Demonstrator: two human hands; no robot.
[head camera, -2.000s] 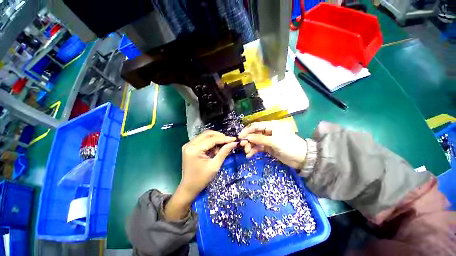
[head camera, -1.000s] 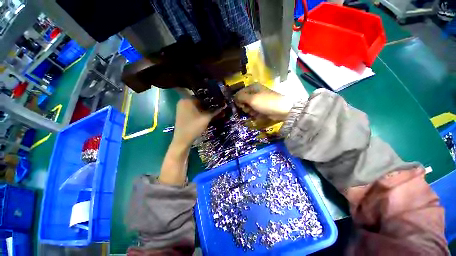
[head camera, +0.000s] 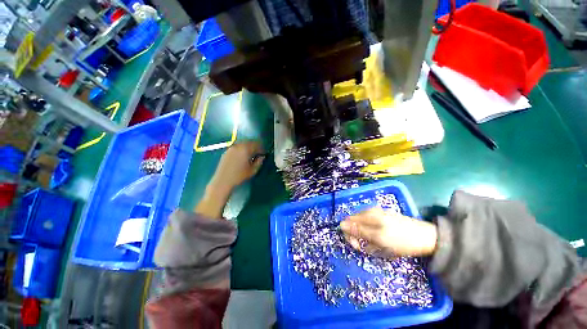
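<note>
Small shiny metal terminals lie spread in a shallow blue tray. Thin silver leads are piled between the tray and the dark press head, beside its yellow base. My right hand is over the tray with curled fingertips down among the terminals; what it holds cannot be told. My left hand is low over the green bench, left of the pile. A small dark-and-silver piece shows at its fingertips; whether it is gripped cannot be told.
A blue tote with a red-ended bundle stands at left. A red bin, white paper and a black pen are at right. The press column rises behind.
Both hands have left the press head: my left hand moved left to the bench, my right hand down over the tray. The lead pile is uncovered. The view has shifted, moving the scene right.
</note>
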